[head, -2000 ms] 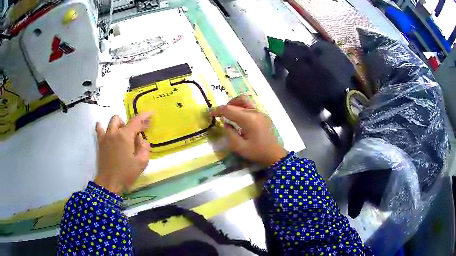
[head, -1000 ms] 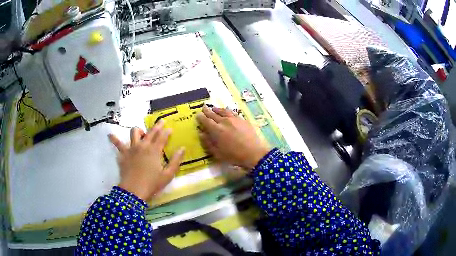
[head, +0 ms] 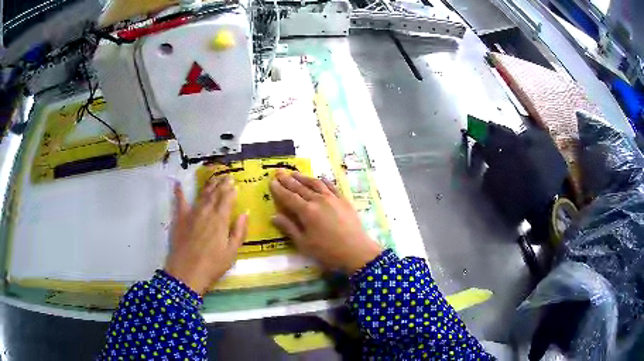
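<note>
The yellow template flap (head: 255, 211) lies closed and flat on the large white template base (head: 92, 233), with its black-edged curved slot partly covered by my hands. A black bar runs along its far edge. My left hand (head: 206, 236) lies palm down on the flap's left side, fingers spread, holding nothing. My right hand (head: 321, 220) lies palm down on its right side, fingers close together, gripping nothing. Any fabric under the flap is hidden. The sewing head (head: 198, 84) with the red logo stands just beyond my left hand.
A second yellow template station (head: 85, 166) is left of the sewing head. On the metal table (head: 402, 141) at right are a black fabric pile (head: 519, 166), a green piece (head: 476, 127), a tape roll (head: 563, 217) and a clear plastic bag (head: 611, 233). Yellow tape (head: 469, 299) lies near the front.
Both hands came down flat onto the flap and stay there. The template base and flap now sit closer to the sewing head, with the flap's far edge near it. The view has also shifted.
</note>
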